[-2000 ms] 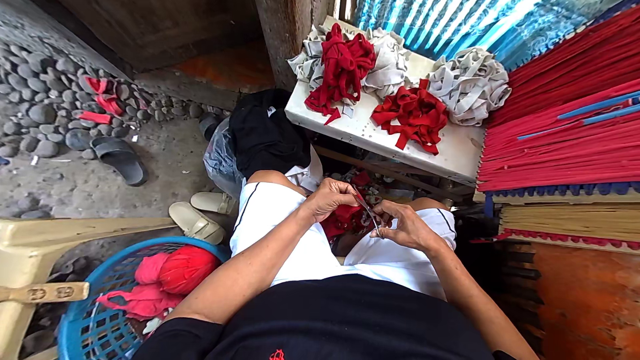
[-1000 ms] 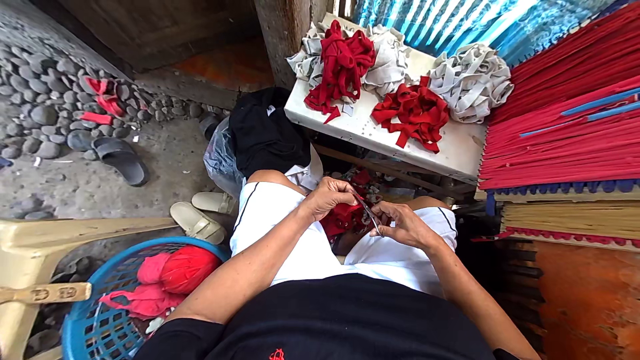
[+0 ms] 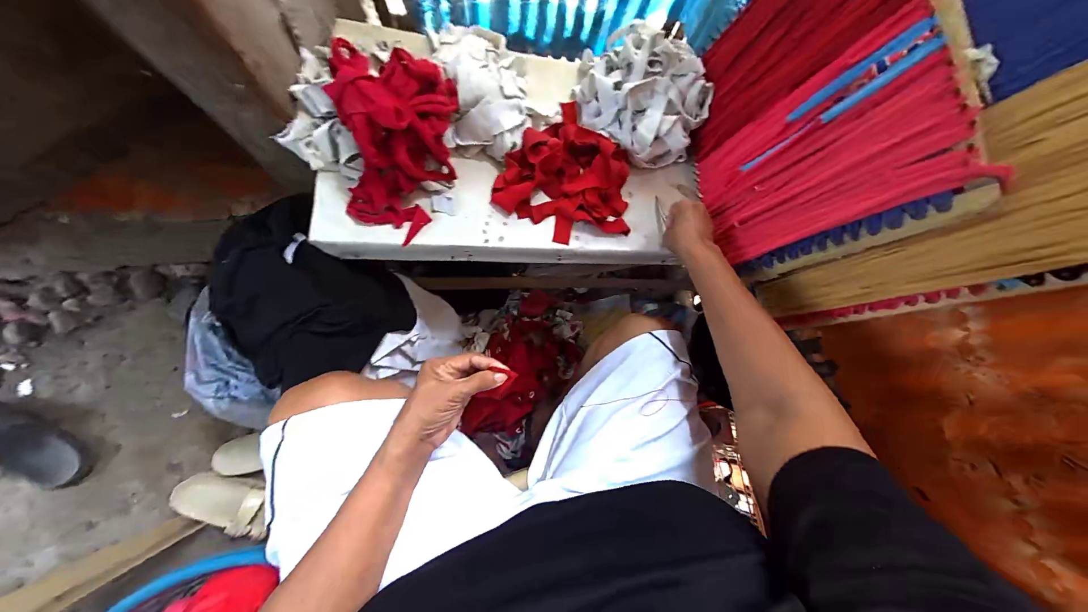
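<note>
My left hand point(image 3: 449, 393) is above my lap, its thumb and forefinger pinching a small piece of red fabric point(image 3: 501, 374). At the right end of the white bench, my right hand point(image 3: 687, 228) is by a thin metallic tool point(image 3: 661, 214), perhaps scissors; its fingers are too small and partly hidden to show whether they grip it. Just left of that hand lies a pile of red fabric strips point(image 3: 565, 174). A larger red pile point(image 3: 395, 123) rests farther left, among whitish fabric strips point(image 3: 489, 89). Another whitish bundle point(image 3: 643, 92) lies behind the right hand.
The white bench point(image 3: 476, 242) stands in front of my knees. Stretched red strands on a frame point(image 3: 858, 144) rise at the right. Below, red scraps point(image 3: 518, 374) lie between my legs. Black cloth point(image 3: 297, 289) is at the left, and a blue basket point(image 3: 200, 578) at lower left.
My right hand has moved from beside the left hand over my lap to the bench's right end. The left hand stays over my lap. The view has shifted closer to the bench.
</note>
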